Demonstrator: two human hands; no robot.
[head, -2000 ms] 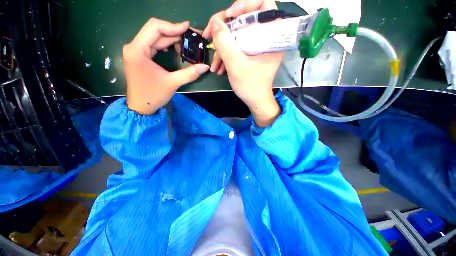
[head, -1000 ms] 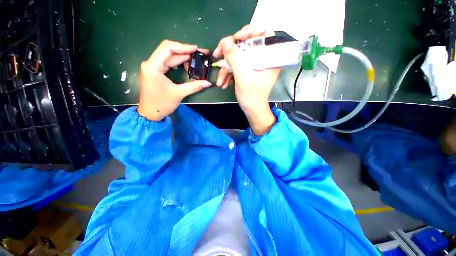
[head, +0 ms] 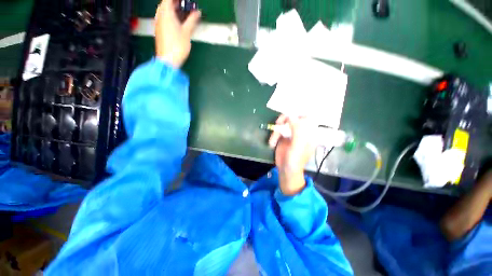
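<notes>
My left hand (head: 175, 35) is stretched forward to the top edge of the picture, its fingers around a small black component (head: 185, 7), partly cut off by the edge. My right hand (head: 293, 148) holds the whitish dispensing syringe (head: 329, 135) low over the green bench, near its front edge. The yellowish needle (head: 270, 127) points left and touches no part. The green adapter (head: 350, 143) and clear air hose (head: 372, 188) trail to the right. The image is blurred.
A black parts tray (head: 59, 124) with some parts is at left. White paper sheets (head: 310, 81) lie beyond my right hand. The black controller (head: 458, 108) with white tissue (head: 434, 161) is at right. A grey upright bar (head: 247, 21) stands at top centre. Another person's arm (head: 469, 210) is at lower right.
My left hand has moved forward, taking the black component away from the needle. My right hand and syringe are now apart from it. The view has shifted, showing more bench and the controller.
</notes>
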